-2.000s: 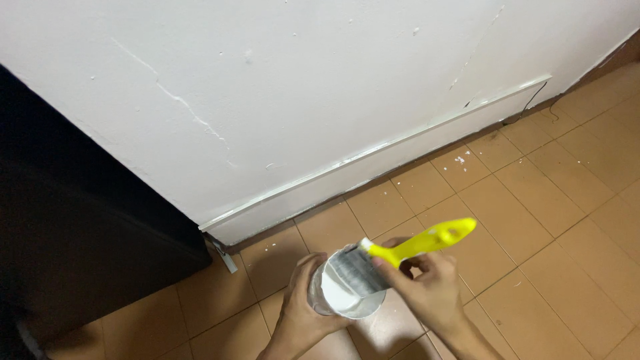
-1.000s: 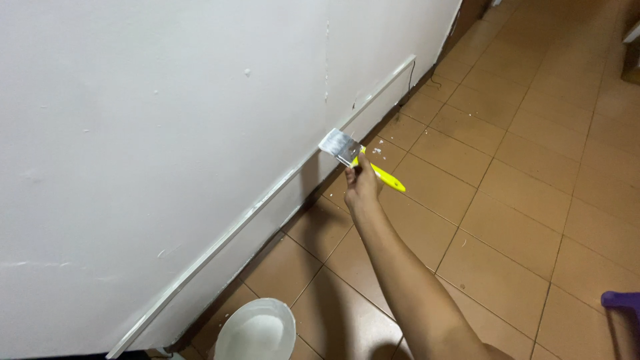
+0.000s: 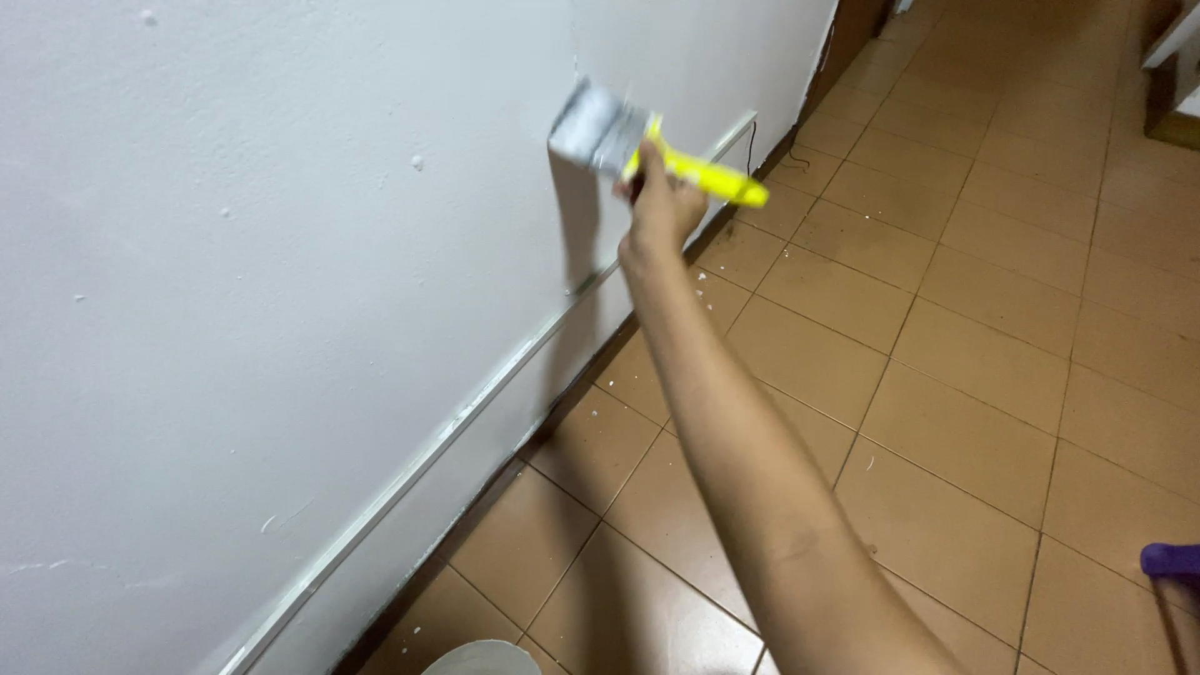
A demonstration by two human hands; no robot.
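Note:
My right hand (image 3: 661,202) grips a wide paintbrush (image 3: 600,131) by its yellow handle, its bristles coated in white and pointing left toward the white wall (image 3: 328,234). The brush is slightly blurred, and I cannot tell whether the bristles touch the wall. A shadow of the brush falls on the wall just below it. At the bottom edge shows only the rim of a white container (image 3: 483,659). My left hand is out of view, so what holds the container is hidden.
A white cable trunking (image 3: 450,431) runs low along the wall, with a dark wire (image 3: 753,150) at its far end. White specks dot the brown floor tiles (image 3: 816,328). A purple object (image 3: 1170,560) sits at the right edge, and part of some furniture (image 3: 1177,127) at the upper right.
Two seconds ago the brush was over the white container between both hands. Since the middle frame my right hand has raised the brush up the wall. The view has shifted toward the wall.

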